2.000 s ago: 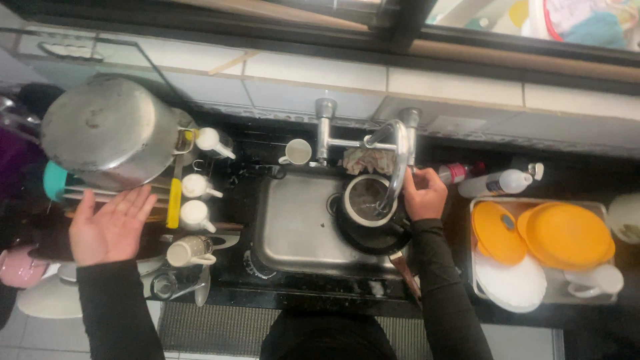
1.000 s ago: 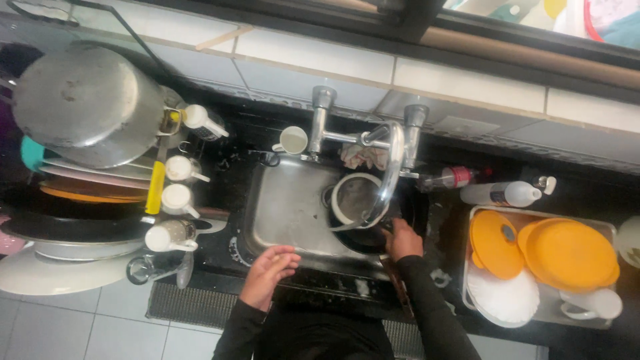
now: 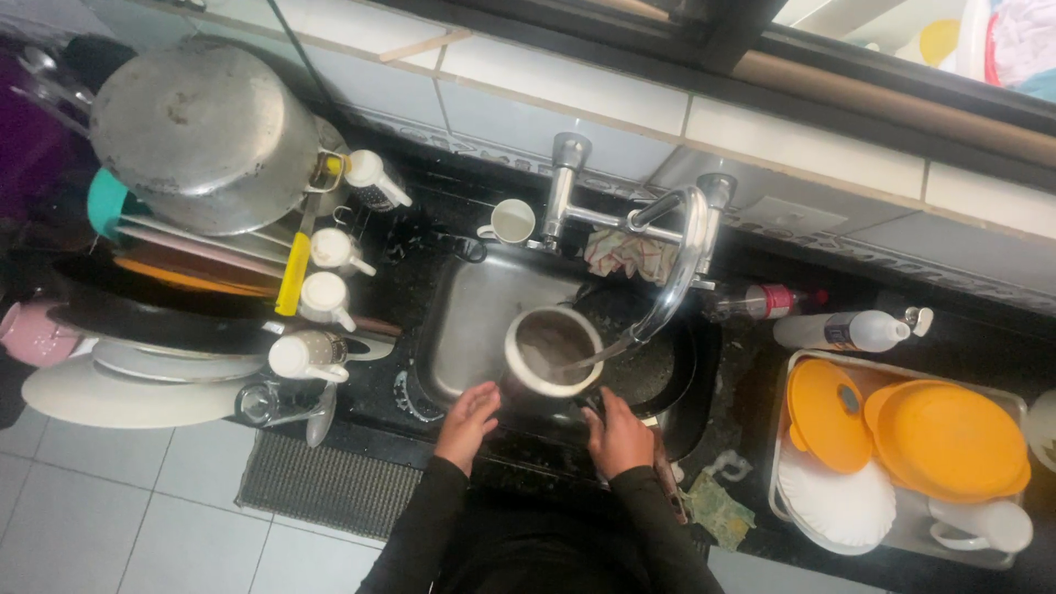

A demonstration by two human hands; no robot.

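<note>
My right hand (image 3: 620,437) grips the dark handle of a deep pot with a pale rim (image 3: 554,351), held over the steel sink (image 3: 470,318). Water runs from the curved chrome faucet (image 3: 689,264) into the pot, which has cloudy liquid inside. My left hand (image 3: 469,425) is beside the pot's lower left, fingers apart, holding nothing. A black frying pan (image 3: 660,371) lies in the right part of the sink, partly hidden behind the pot and the faucet.
Left of the sink stand several mugs (image 3: 326,299), a dish rack of plates (image 3: 177,363) and a large aluminum pot (image 3: 202,136). A white mug (image 3: 511,221) and a crumpled cloth (image 3: 631,254) lie behind it. Rightward are bottles (image 3: 841,331) and a tray (image 3: 780,412) with orange containers (image 3: 949,437).
The pale-rimmed pot has moved left from over the frying pan, with my right hand on its handle. My left hand, by the dish rack two seconds ago, is now beside the pot.
</note>
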